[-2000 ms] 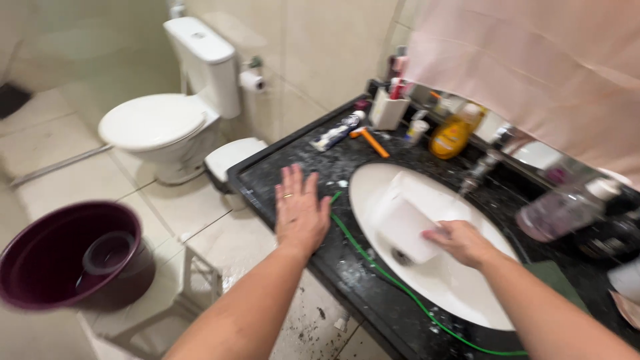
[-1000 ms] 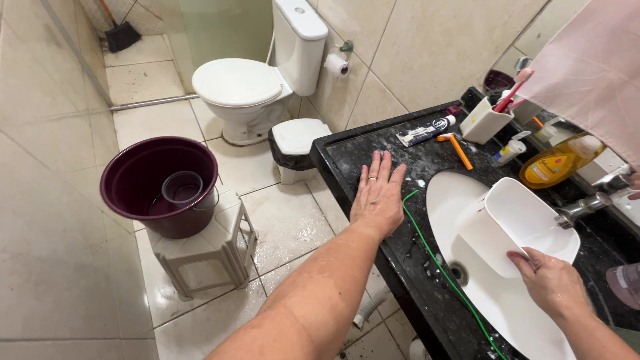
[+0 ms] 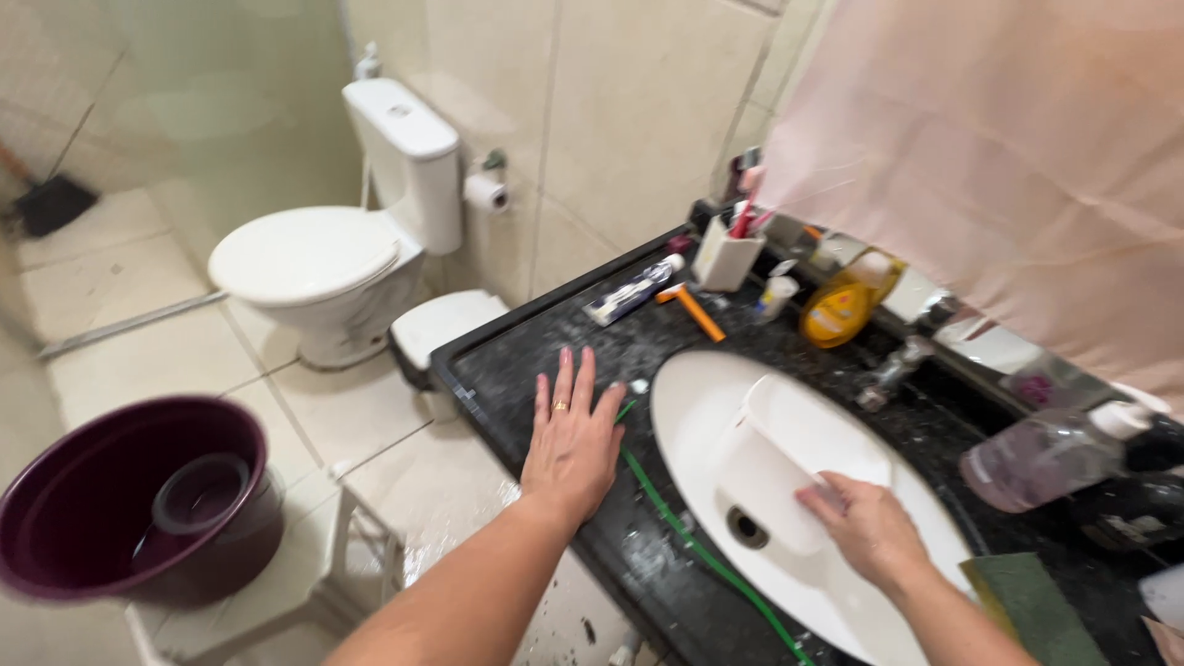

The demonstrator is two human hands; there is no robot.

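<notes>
My left hand [image 3: 575,435] lies palm down with spread fingers on the black stone countertop [image 3: 546,347], wearing a ring and holding nothing. The end of a green cord [image 3: 689,536] is beside its thumb, and the cord runs along the counter by the basin. My right hand [image 3: 865,527] grips the edge of a white plastic container [image 3: 768,462], tilted inside the white oval sink basin [image 3: 689,398]. The drain [image 3: 746,526] shows beside the container. A chrome faucet [image 3: 893,375] stands behind the basin. A green scouring sponge [image 3: 1041,601] lies near my right forearm.
An orange razor [image 3: 694,313], a toothpaste tube [image 3: 636,291], a toothbrush holder [image 3: 726,254] and several bottles, one yellow [image 3: 837,310], line the counter. A purple tub [image 3: 55,583] rests on a plastic stool [image 3: 319,546]. A toilet [image 3: 305,254] and a lidded bin [image 3: 444,324] stand beyond. Pink cloth [image 3: 999,157] hangs right.
My right hand has lowered the white container into the basin from a higher, more upright position one second ago. Its other hand near the faucet area is unclear. The view has swung to the right.
</notes>
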